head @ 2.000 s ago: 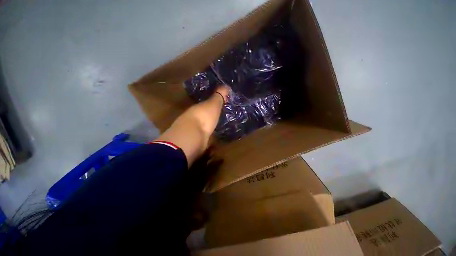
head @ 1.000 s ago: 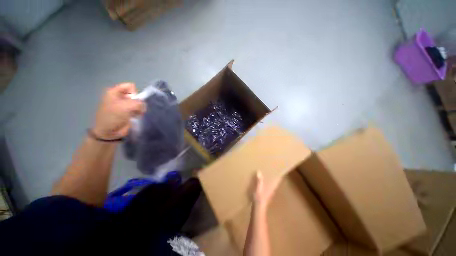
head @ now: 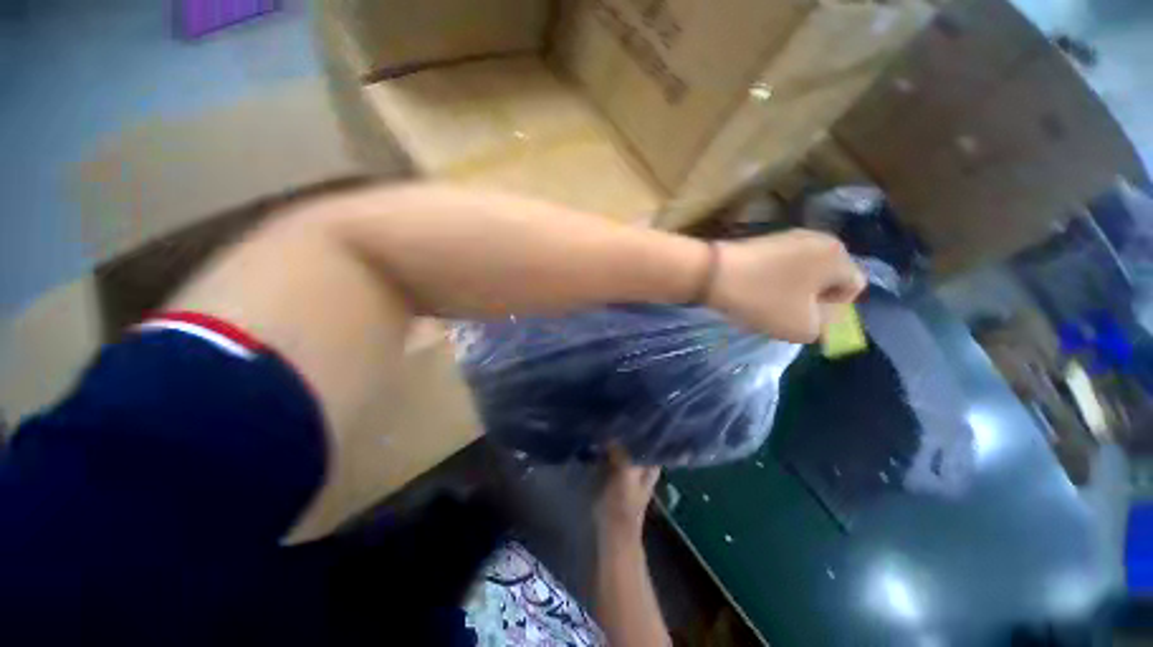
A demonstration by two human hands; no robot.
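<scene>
A clear, crinkled plastic bag of dark goods (head: 620,386) hangs above the near edge of the green table. My left hand (head: 790,284), with a dark wristband, reaches across from the left and is closed at the bag's right end; its fingertips are blurred. My right hand (head: 626,487) holds the bag's underside from below, its fingers partly hidden. A yellow slip (head: 843,331) shows just below my left fingers; whether it is held or lies behind them I cannot tell.
Dark flat panels (head: 847,411) lie on the glossy green table (head: 746,525). An open brown carton (head: 506,114) stands behind my left forearm. More cartons (head: 986,126) stand beyond the table. A dark plastic-wrapped bundle (head: 866,228) lies at the table's far side.
The view has turned from the floor cartons to the table. My left hand has brought the bag over to the table's edge. My right hand has left the carton flap and is under the bag.
</scene>
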